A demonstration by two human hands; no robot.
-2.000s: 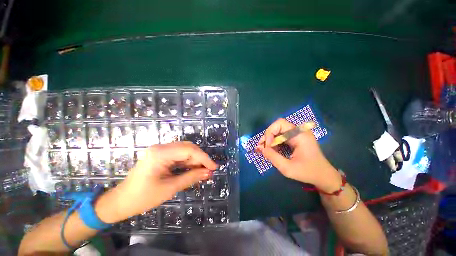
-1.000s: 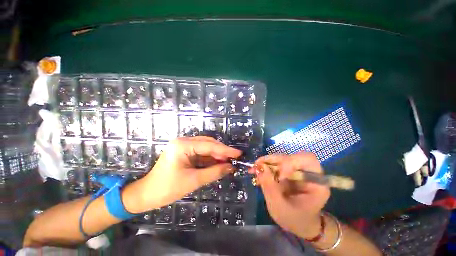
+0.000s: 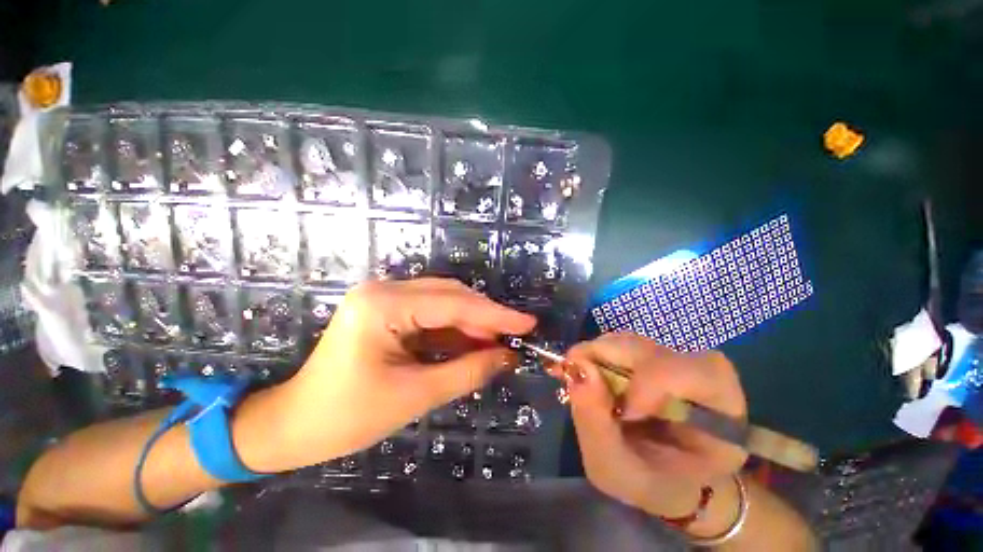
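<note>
My left hand (image 3: pixel 415 361) pinches a small dark component (image 3: pixel 515 343) between thumb and fingertips above the clear blister tray (image 3: pixel 598 183). A small pale square shows on the component. My right hand (image 3: pixel 663 415) holds tweezers (image 3: pixel 701 417) like a pen, and their thin metal tip points left and meets the component at the pale square. Whether tip and square touch is too small to tell. Small dark shiny parts sit in the tray pockets. The blue-edged adhesive pad sheet (image 3: pixel 711 291) lies right of the tray, its lower edge partly behind my right hand.
A yellow-orange lump (image 3: pixel 843 139) lies on the green mat at the upper right. Scissors (image 3: pixel 932 259) and white tissue (image 3: pixel 916 345) are at the right edge. More white tissue (image 3: pixel 59 286) lines the tray's left side, with an orange round thing (image 3: pixel 43 88) above.
From two seconds ago, my right hand has moved from the pad sheet to the component in my left hand. Over the last second both hands stay together there, and the view has shifted.
</note>
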